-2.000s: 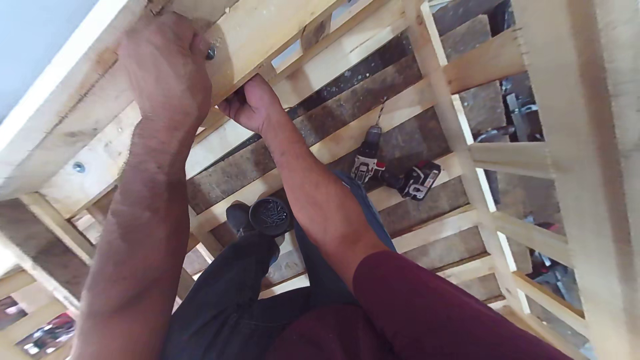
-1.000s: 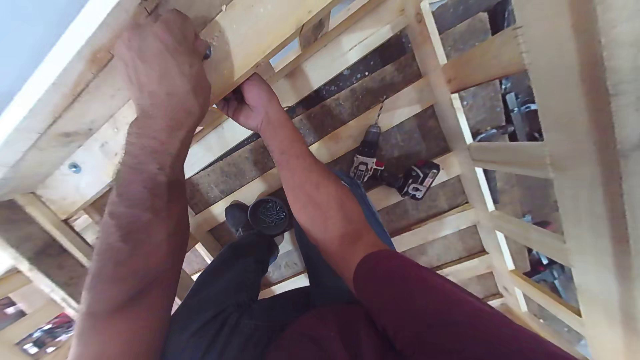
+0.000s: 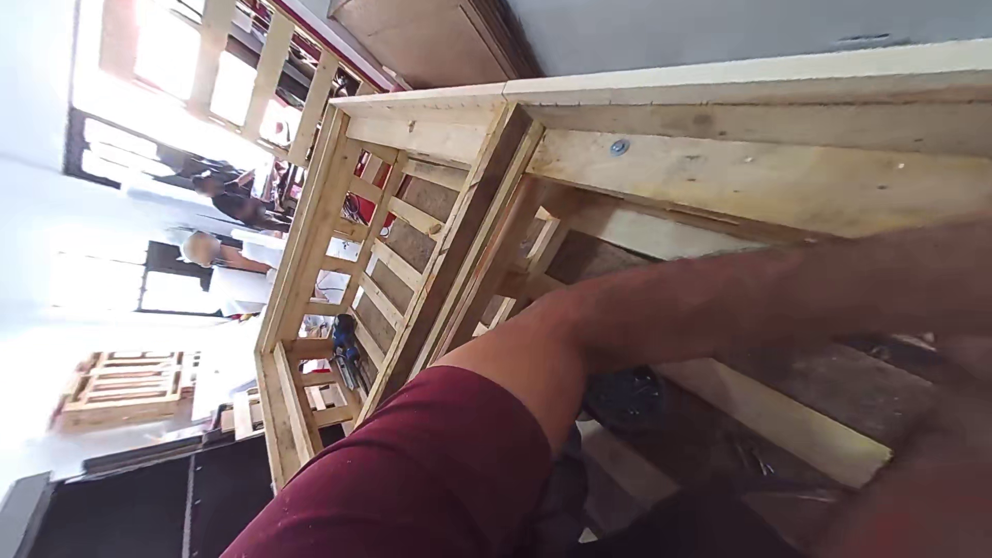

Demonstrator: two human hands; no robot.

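Observation:
My left arm, in a maroon sleeve, reaches across a slatted wooden frame point(image 3: 573, 147) to the right edge. My left hand lies beyond the view. A blurred, skin-coloured shape fills the lower right, and no hand can be made out in it. Above the forearm runs a pale timber board point(image 3: 697, 167) with a bolt head point(image 3: 618, 147) set in it. Partly behind the arm, a round dark container point(image 3: 629, 394) sits low among the slats, with small metal pieces in it.
A second slatted timber section point(image 3: 403, 256) adjoins on the left, with a blue power tool point(image 3: 345, 349) inside it. People point(image 3: 232, 203) are farther back at the upper left. A dark panel point(image 3: 116, 496) stands lower left, below a slatted wooden piece point(image 3: 124, 387).
The view has swung strongly toward the left part of the frame. Both hands, earlier up at the timber boards, are out of view, and so is the cordless drill.

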